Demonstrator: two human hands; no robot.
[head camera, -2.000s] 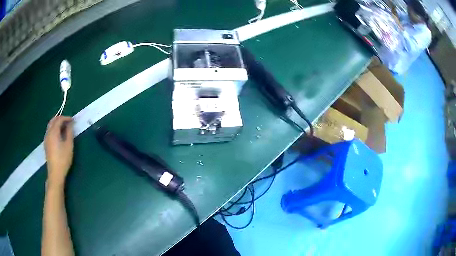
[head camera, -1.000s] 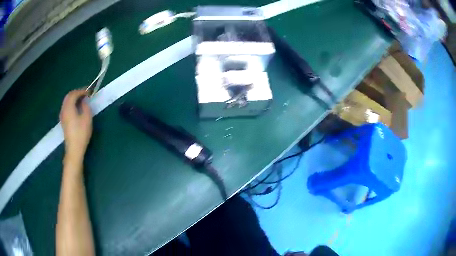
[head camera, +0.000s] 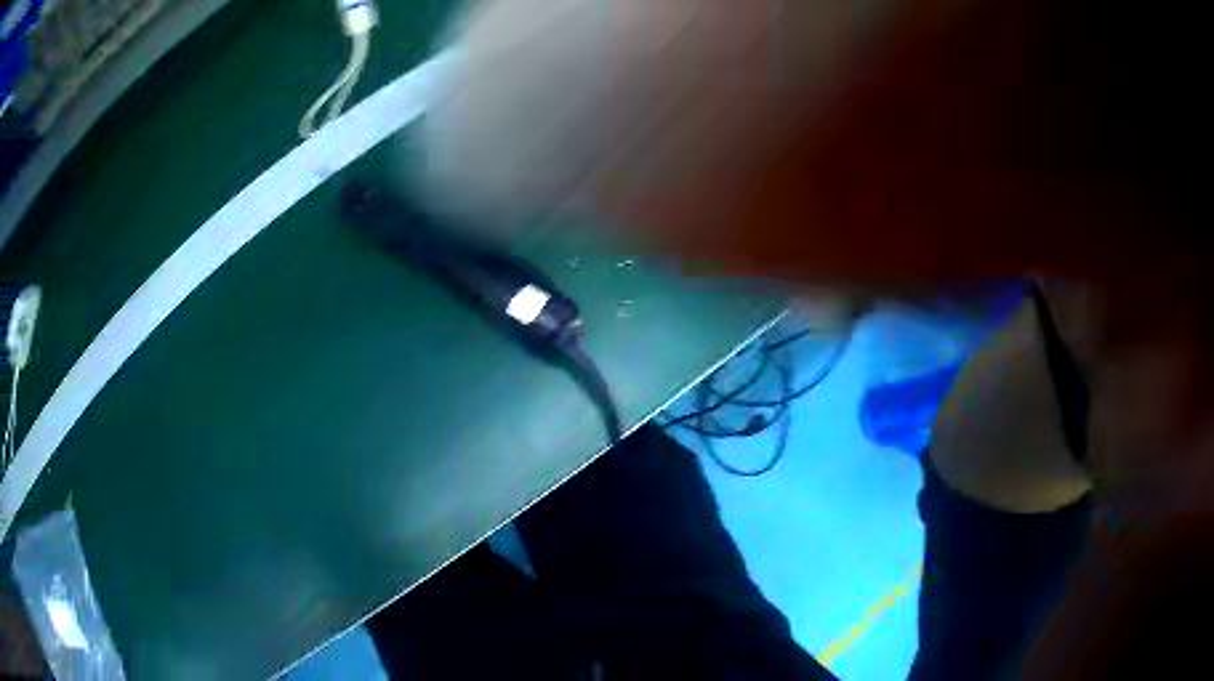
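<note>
My right hand (head camera: 746, 146) is a large, close blur across the upper right; its fingers cannot be made out. Its forearm (head camera: 1014, 419), with a thin black band and a dark sleeve, shows at the right. My left hand is not in view. A black electric screwdriver (head camera: 459, 269) with a white label lies on the green bench (head camera: 293, 439), its cable running over the front edge. A white unit (head camera: 357, 16) is cut off at the top edge, its cord loop reaching the white strip (head camera: 253, 206). Another white unit (head camera: 23, 319) lies at the left edge.
A clear plastic bag (head camera: 60, 599) lies at the lower left of the bench. Tiny screws (head camera: 624, 264) lie right of the screwdriver. Black cables (head camera: 766, 423) hang beyond the bench edge over the blue floor. Part of a blue stool (head camera: 905, 406) shows behind my arm.
The view has shifted left and down. My left hand has gone out of view. My right hand has come up close to the camera and covers the area where the screw feeder showed.
</note>
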